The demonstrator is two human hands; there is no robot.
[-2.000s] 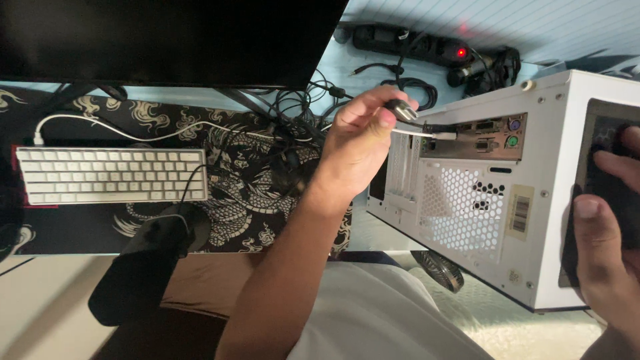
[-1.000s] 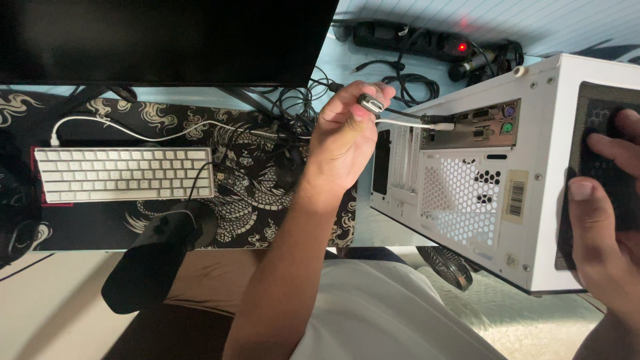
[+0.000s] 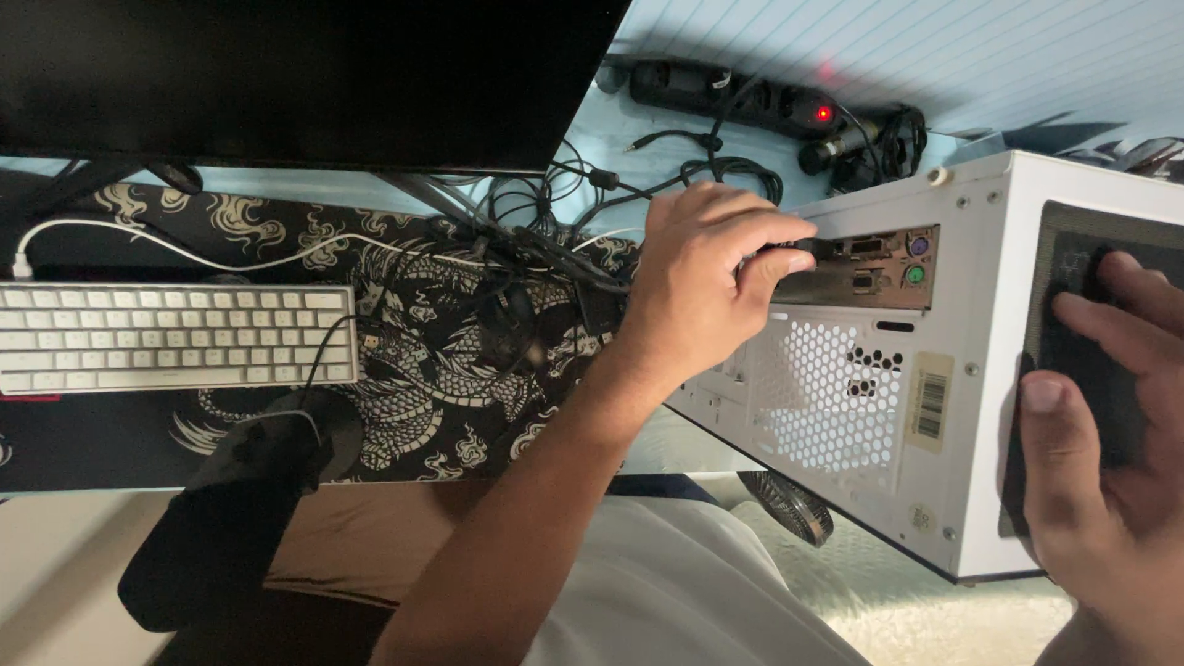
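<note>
A white computer case (image 3: 985, 277) lies on the right with its rear panel facing left. My left hand (image 3: 717, 268) pinches a black cable connector (image 3: 809, 250) between thumb and fingers at the metal port plate (image 3: 893, 287); whether it sits in a port cannot be told, as my fingers cover part of it. Purple and green round ports show at the plate's right end. My right hand (image 3: 1101, 444) rests with spread fingers on the dark mesh vent (image 3: 1064, 240) of the case.
A monitor (image 3: 296, 83) stands at the back left, above a white keyboard (image 3: 176, 338) on a dragon-patterned desk mat (image 3: 398, 407). Tangled black cables (image 3: 546, 199) lie behind my left hand. A power strip (image 3: 731, 97) with a red light is at the back; a black microphone (image 3: 231, 499) stands in front.
My left hand has moved right with the connector, from beside the case to its port plate. My right hand stays on the mesh vent.
</note>
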